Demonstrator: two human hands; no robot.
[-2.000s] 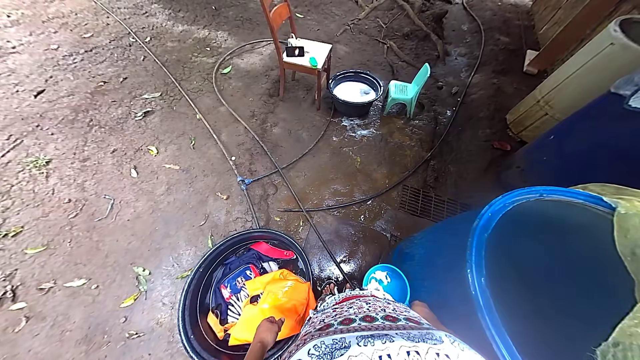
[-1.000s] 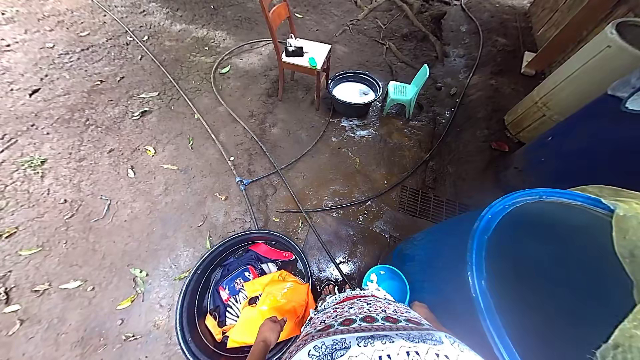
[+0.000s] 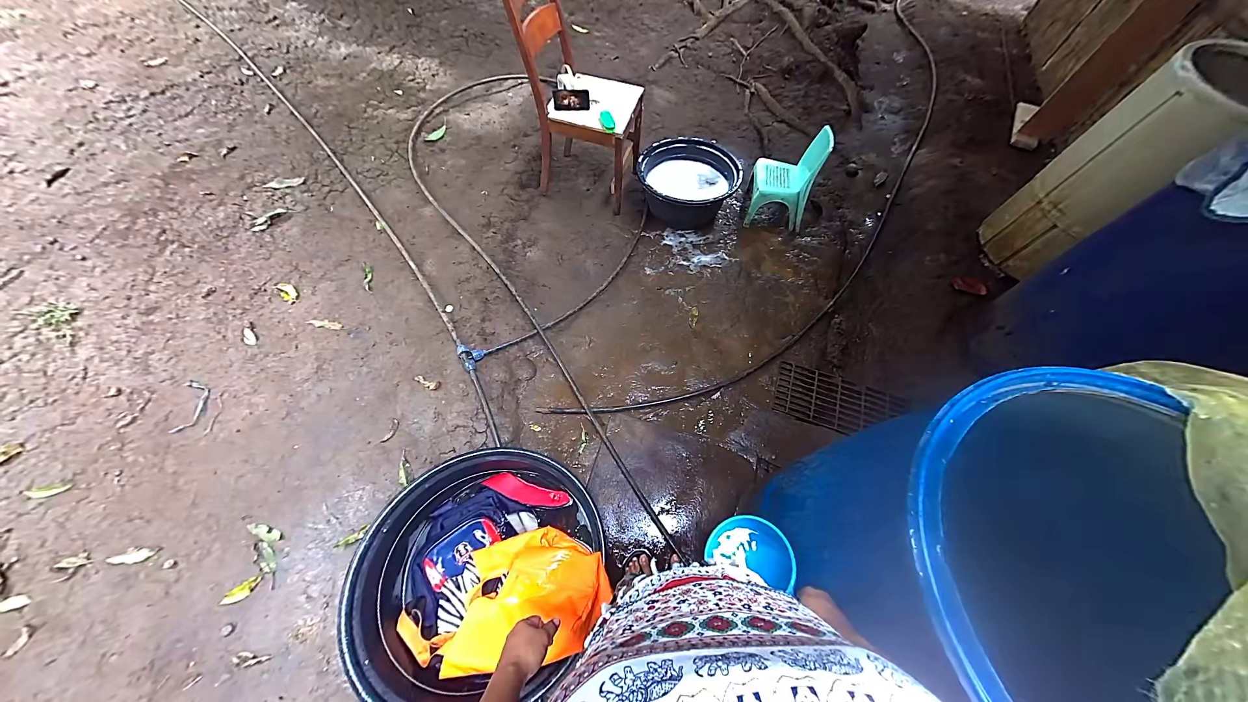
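My left hand (image 3: 531,642) is curled on a wet orange cloth (image 3: 546,585) in a round black plastic tub (image 3: 356,585) at lower left. Beside the cloth, in the tub, lie a dark blue printed garment (image 3: 453,546), a black-and-white striped piece (image 3: 456,597) and a red piece (image 3: 526,490). Right of my patterned skirt, a bit of bare skin shows by the big blue barrel; it may be part of my right hand or arm, and its fingers are hidden. A light-blue bowl (image 3: 780,558) with white contents sits between the skirt and the barrel.
The open blue barrel (image 3: 931,507) stands close at right, a greenish cloth (image 3: 1204,419) over its edge. Hoses (image 3: 531,317) cross the wet ground near a drain grate (image 3: 838,398). Farther off are a wooden chair (image 3: 595,97), a black basin (image 3: 687,210) of sudsy water and a green plastic chair (image 3: 788,177).
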